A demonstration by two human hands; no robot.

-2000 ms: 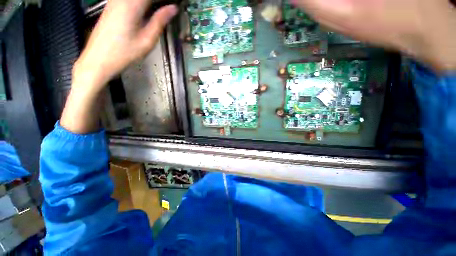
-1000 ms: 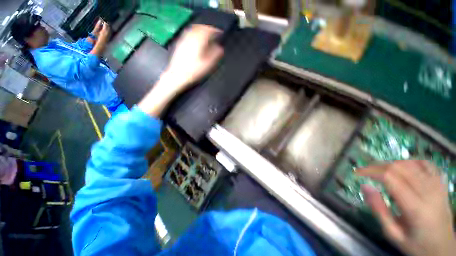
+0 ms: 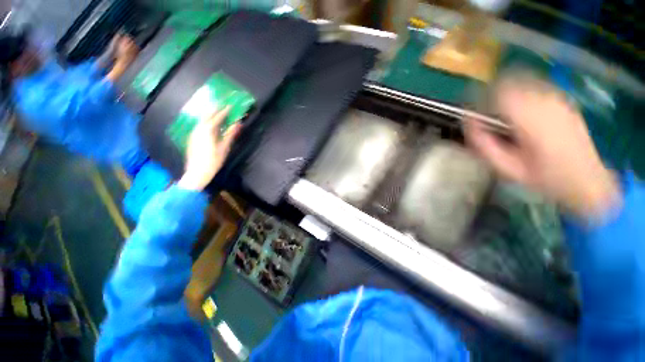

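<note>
A shiny green circuit board panel (image 3: 225, 99) lies over a black tray (image 3: 272, 46) at the upper left. My left hand (image 3: 208, 145) is on the panel's near edge, with fingers over it; the grip's underside is hidden. My right hand (image 3: 541, 141) is raised over the conveyor at the right, blurred, with thumb and fingers apart and nothing seen in it. A populated carrier (image 3: 523, 226) on the conveyor below it is badly blurred.
The conveyor's silver rail (image 3: 424, 261) runs diagonally in front of me, with metal plates (image 3: 442, 191) behind it. An empty pallet (image 3: 272, 254) sits low beside a carton (image 3: 205, 272). Another person (image 3: 71, 99) stands at the far left. A wooden stand (image 3: 463, 53) is on the green bench.
My left hand has moved down and left onto a green panel now seen on the black tray. My right hand has risen up from the boards. The view has shifted left since the first frame.
</note>
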